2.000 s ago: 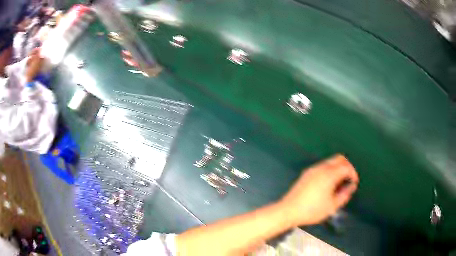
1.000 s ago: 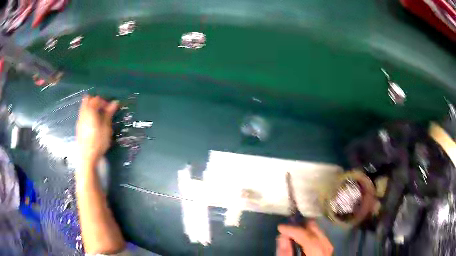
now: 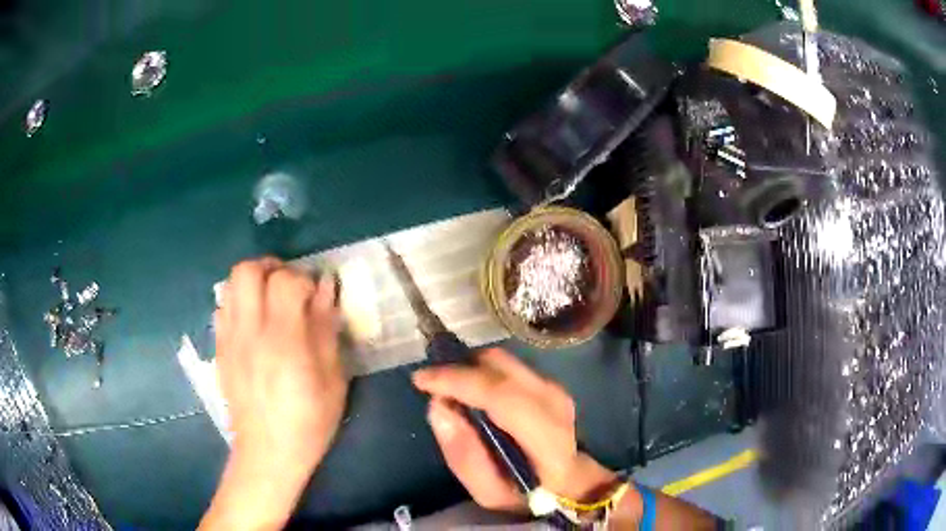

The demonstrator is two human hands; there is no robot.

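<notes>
My right hand [image 3: 503,420] holds a black soldering iron [image 3: 447,345] like a pen, its metal tip pointing up and left over the cream masking tape pad [image 3: 441,272]. My left hand [image 3: 280,358] lies palm down on the left part of the pad, fingers bent; whether it holds anything under the fingertips is hidden. A round brownish-yellow tub [image 3: 498,278] with a silvery mass [image 3: 550,278] inside stands at the pad's right end. A small heap of dark and silvery parts [image 3: 78,319] lies on the green mat at the left.
A bulky black iron stand [image 3: 664,259] is right of the tub, with a pale yellow tape band [image 3: 773,81] on top. A large clear blister tray [image 3: 882,259] filled with parts is at the far right. Another tray edge [image 3: 31,446] shows at lower left. The dark-green mat [image 3: 156,207] bears round reflections.
The view has swung right. My left hand has moved from beside the small heap onto the tape pad. My right hand still holds the iron over the pad.
</notes>
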